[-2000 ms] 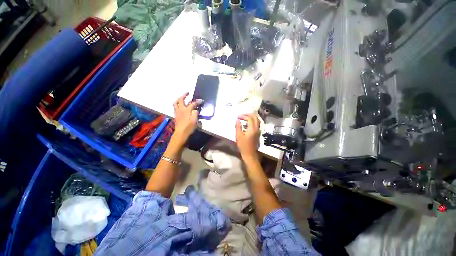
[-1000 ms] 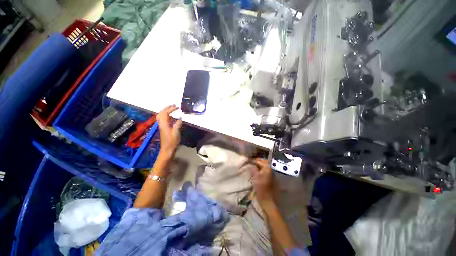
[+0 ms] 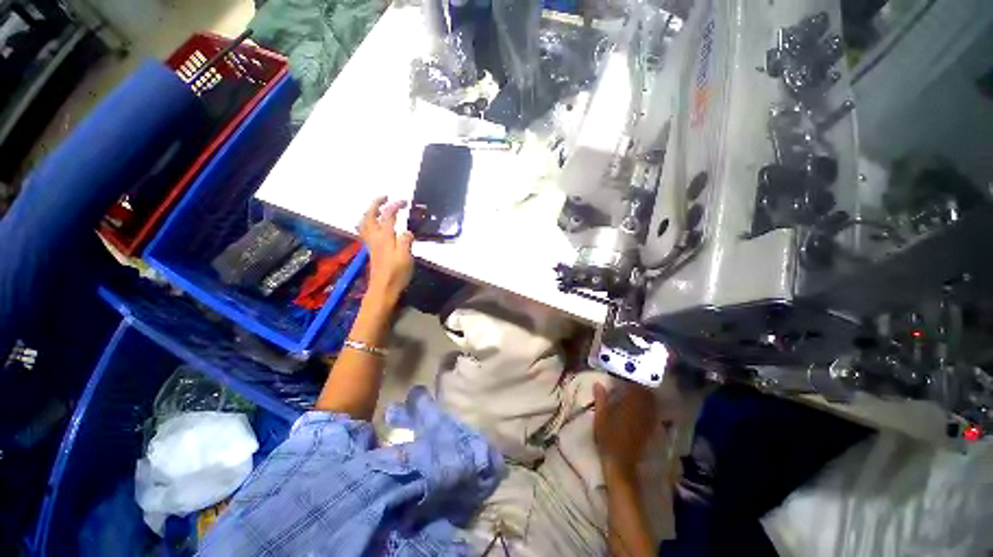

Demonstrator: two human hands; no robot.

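Note:
My left hand (image 3: 387,242) rests at the front edge of the white table, beside a black mobile phone (image 3: 441,190), with its fingers apart and nothing in it. My right hand (image 3: 626,419) is low over the lap, on or beside the beige garment (image 3: 501,364); whether it grips the cloth cannot be told. The garment lies bunched below the table edge. The small shiny work plate (image 3: 634,360) is just above my right hand. The grey-white button-sewing machine (image 3: 730,185) stands to the right.
A blue crate (image 3: 223,309) and a red crate (image 3: 125,242) stand left of the white table (image 3: 327,152). A white plastic bag (image 3: 198,462) lies in the lower blue crate. A white heap (image 3: 893,506) is at lower right.
My left hand has moved from the phone to the table edge beside it. My right hand has moved from the table down to the garment, then further right below the work plate.

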